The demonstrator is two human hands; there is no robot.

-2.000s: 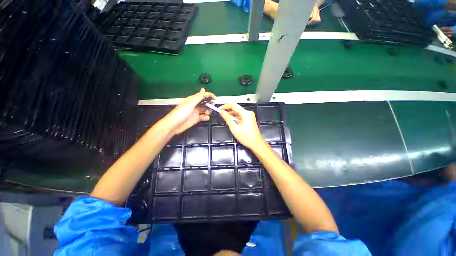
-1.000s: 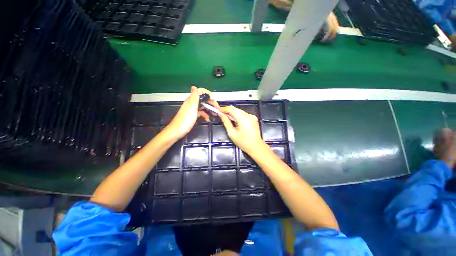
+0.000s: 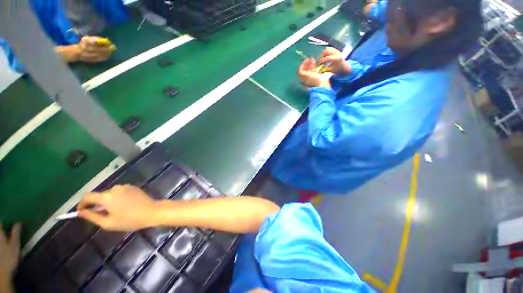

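Note:
My right hand [image 3: 117,208] is closed on a slim white hand tool [image 3: 67,216], whose pale tip points left over the tray's far edge. The black blister tray [image 3: 155,269] lies below my right hand and forearm, its visible pockets shiny. My left hand [image 3: 8,252] is cut off by the left edge and blurred; whether it holds anything cannot be told. No round component shows in either hand.
Round black components [image 3: 76,158] are spaced along the green belt [image 3: 200,74]. A grey post [image 3: 74,97] rises beyond the tray. A person in a blue smock [image 3: 373,126] sits at right, hands on a small yellow-handled thing. Another person's hand [image 3: 94,50] is across the belt.
The view has swung to the right, bringing the neighbouring person and the floor into view. My hands have moved apart; my left hand has slid to the picture's edge. The white tool stays in my right hand.

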